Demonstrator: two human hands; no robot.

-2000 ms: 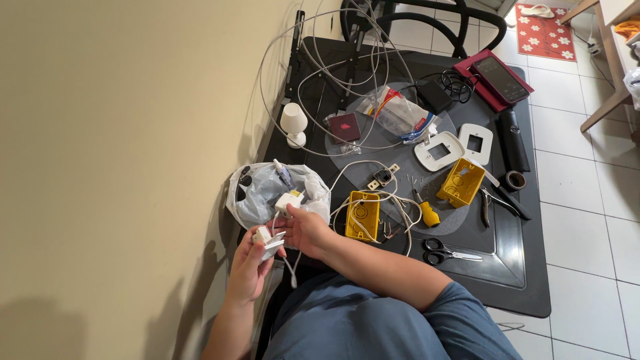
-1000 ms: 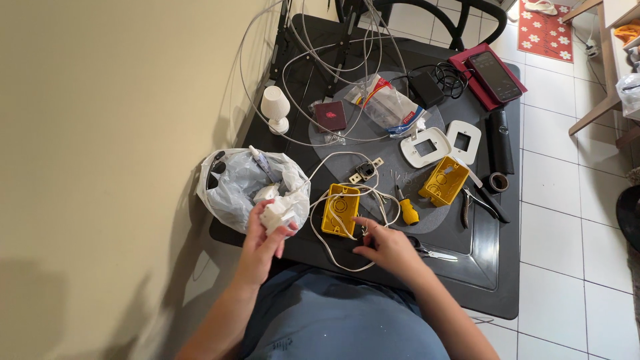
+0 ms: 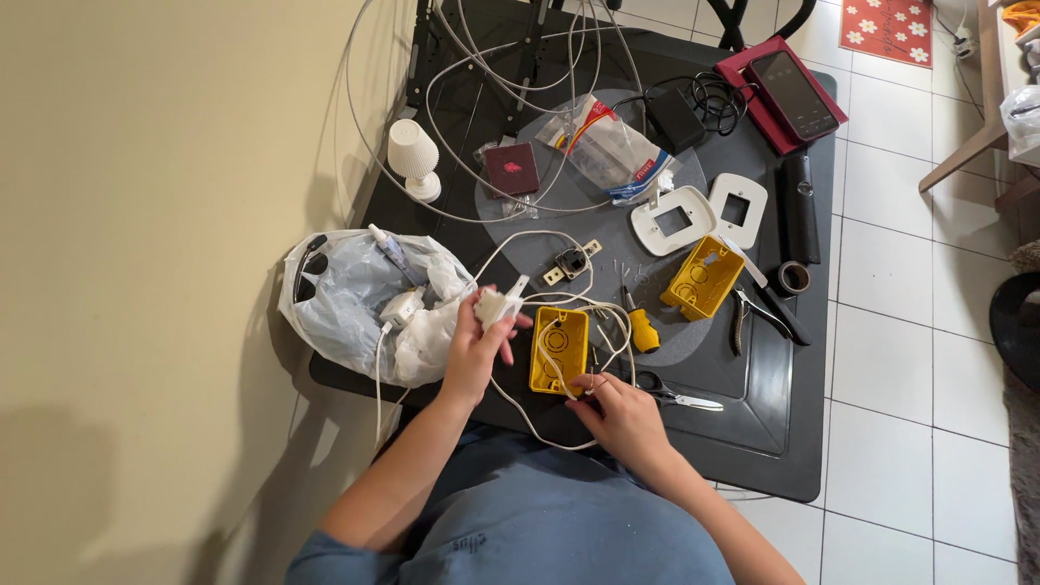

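My left hand (image 3: 474, 345) holds a small white plastic fitting (image 3: 497, 307) over the table edge, beside a white plastic bag (image 3: 345, 313). Fingers of my right hand (image 3: 621, 410) pinch the end of a white cable (image 3: 556, 367) at the lower rim of a yellow electrical box (image 3: 559, 349). The cable passes through that box. Above it lies a black socket module (image 3: 571, 260) with metal tabs. A yellow-handled screwdriver (image 3: 644, 329) lies to the right, near a second yellow box (image 3: 704, 278). A white adapter (image 3: 402, 307) with its cord rests on the bag.
Scissors (image 3: 678, 398), pliers (image 3: 760, 315), a knife (image 3: 780, 313) and a tape roll (image 3: 793, 278) lie at the right. Two white cover frames (image 3: 673, 221) lie beyond the boxes. Loops of grey cable (image 3: 455, 213) arch over a small white lamp (image 3: 413, 154). The phone (image 3: 792, 93) is at the back right.
Two seconds ago both hands were together over the bag. My right hand has moved right to the yellow box and taken the cable end; the white adapter now rests on the bag.
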